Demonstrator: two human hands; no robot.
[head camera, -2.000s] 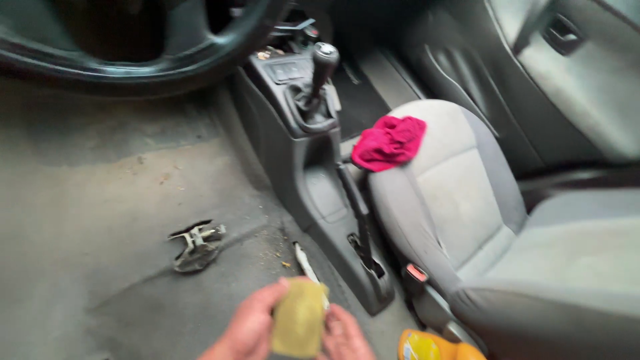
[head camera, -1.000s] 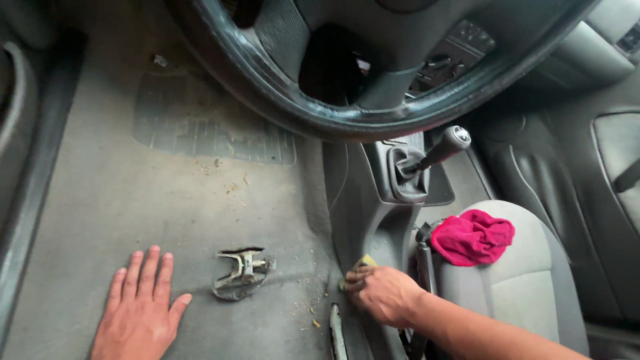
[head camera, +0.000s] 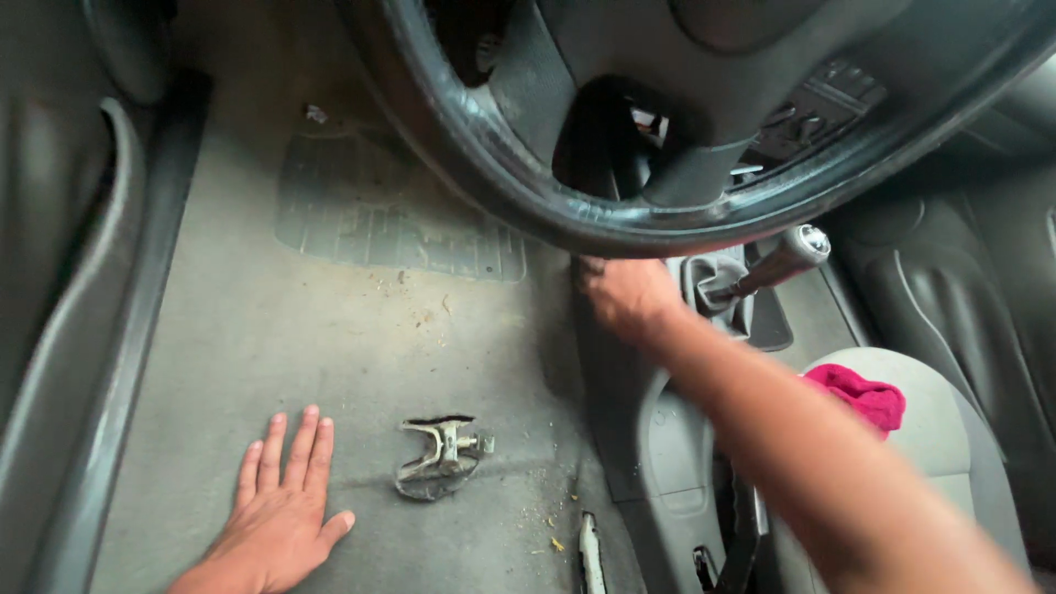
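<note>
My left hand (head camera: 285, 511) lies flat on the grey car floor carpet (head camera: 346, 355), its fingers spread and nothing in it. Along the side of the centre console (head camera: 615, 412), left of the gear lever (head camera: 784, 256), my right hand (head camera: 627, 293) reaches under the lower rim of the steering wheel (head camera: 577, 227). Its fingertips are partly hidden by the rim, and whether the sponge-like yellowish pad is in it cannot be seen. A metal seat-mount bracket (head camera: 445, 454) stands out of the carpet between the hands' sides.
A crumpled magenta cloth (head camera: 862, 396) rests on the grey passenger seat (head camera: 924, 454). Crumbs of debris (head camera: 544, 520) lie beside a pale metal rail (head camera: 590, 553) at the console's foot. The door sill (head camera: 148, 330) runs along the left.
Two seconds ago both hands were together at the yellowish pad. One second ago the left hand was on the carpet; the right hand has since moved forward along the console from its lower side.
</note>
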